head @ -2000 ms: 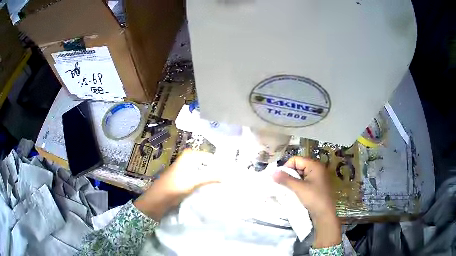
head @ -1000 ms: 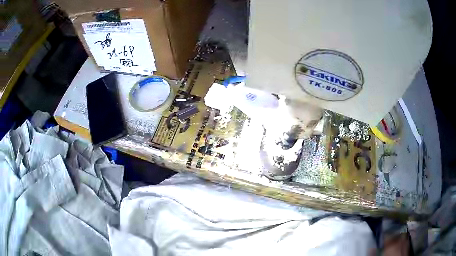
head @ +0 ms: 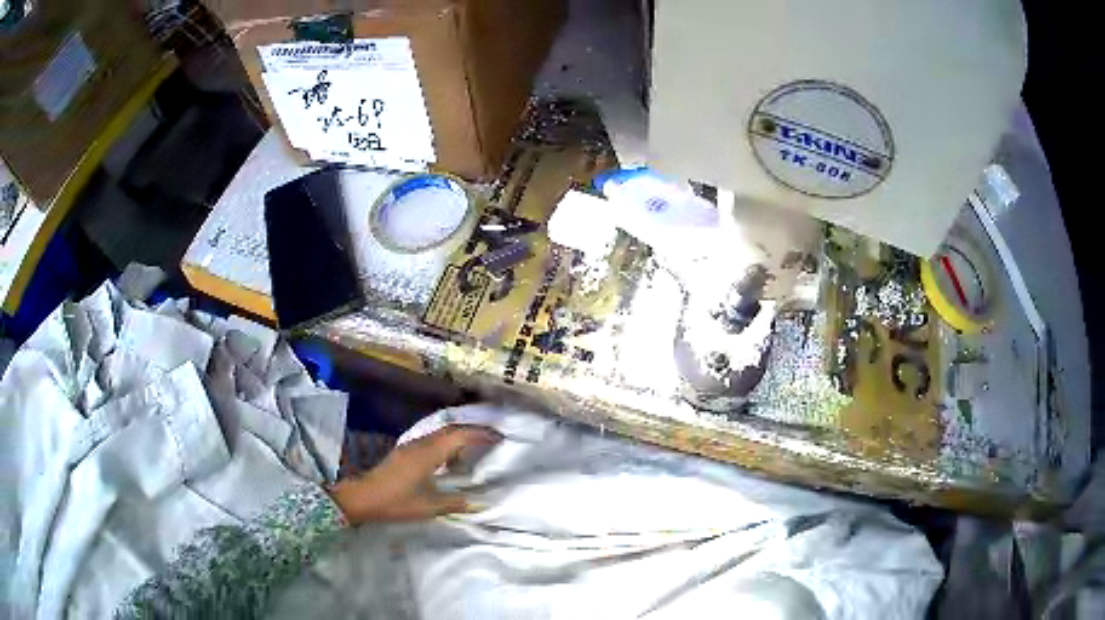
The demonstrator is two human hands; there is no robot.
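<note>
A white cloth garment [head: 679, 533] lies spread below the table's front edge, towards my lap. My left hand [head: 418, 478] is at its left end, thumb and fingers apart, fingertips at a fold; whether they grip it is unclear. My right hand is out of view. The cream machine housing [head: 836, 73] stands over the table with its TAKING TK-808 logo. Its brightly lit metal head and lower die [head: 727, 339] show no cloth on them. A white piece with a blue end [head: 642, 206] is left of the head.
Heaped grey-white garments [head: 133, 424] lie at left. On the table [head: 776, 466] are a phone [head: 311, 254], a pale tape roll [head: 421, 213], a small dark part [head: 503, 257], a cardboard box [head: 491, 85] and a yellow tape roll [head: 957, 291].
The garment has left the machine head and lies below the table edge. Both hands left the head; my left hand is back in view at the cloth. The view has shifted left and down.
</note>
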